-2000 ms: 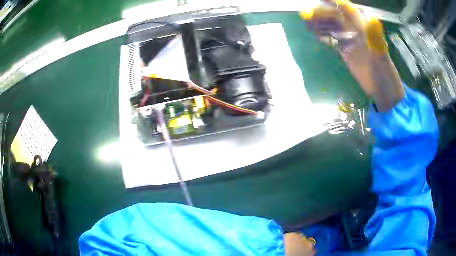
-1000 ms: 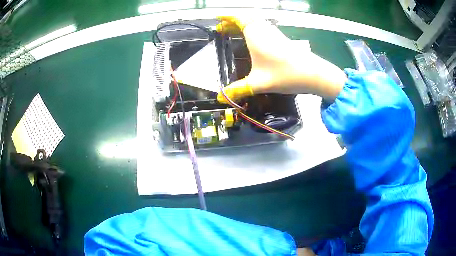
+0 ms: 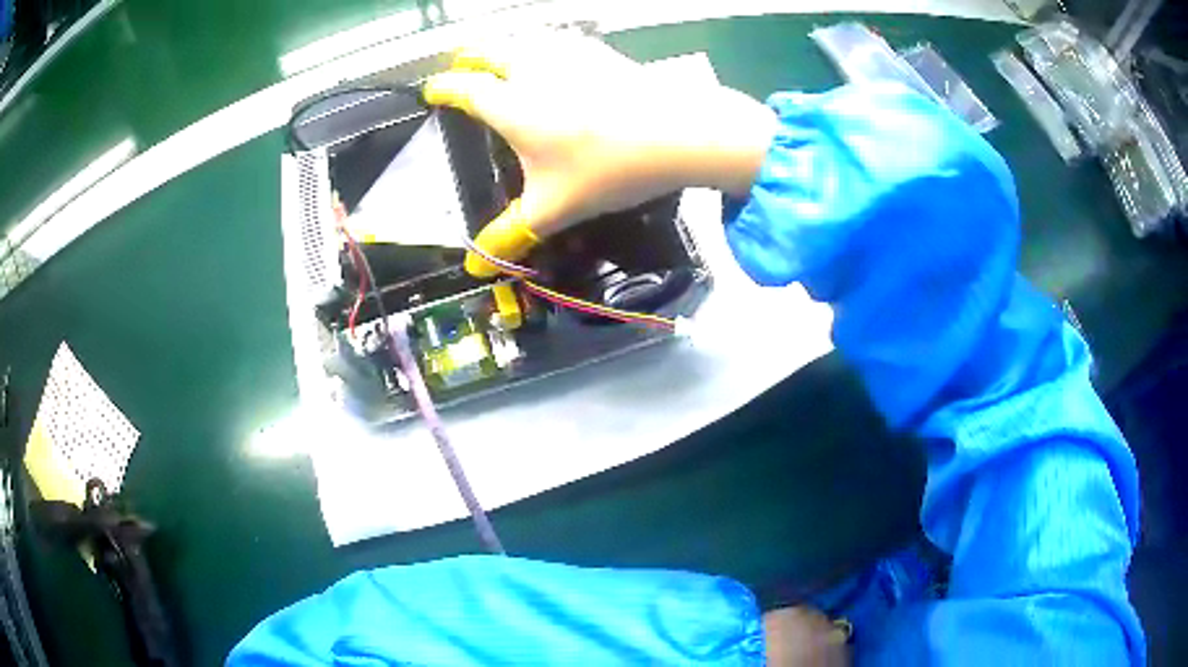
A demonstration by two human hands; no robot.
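The open projector unit point(image 3: 547, 341) lies on a white foam sheet point(image 3: 573, 450). A pale triangular-looking plate point(image 3: 414, 196) shows inside it, left of my right hand. My right hand point(image 3: 586, 130) reaches over the unit from the right, with yellow finger cots on. Its fingers are at the unit's back and its thumb near the middle, by the red, black and yellow wires point(image 3: 593, 308). Whether a thin clear pane is between them cannot be told. My left hand point(image 3: 805, 638) is at the bottom edge, mostly hidden by its sleeve and the frame edge.
A label sheet point(image 3: 81, 420) and a black tool point(image 3: 128, 580) lie at the left. Clear panes point(image 3: 948, 85) and crinkled clear plastic bags point(image 3: 1146, 170) lie at the upper right. A pale cable point(image 3: 450, 463) trails from the unit towards me. A white rail point(image 3: 209, 115) runs behind.
My right hand has moved from the upper right, two seconds ago, into the unit, and has stayed there since one second ago. The camera view has shifted. My left hand stays low.
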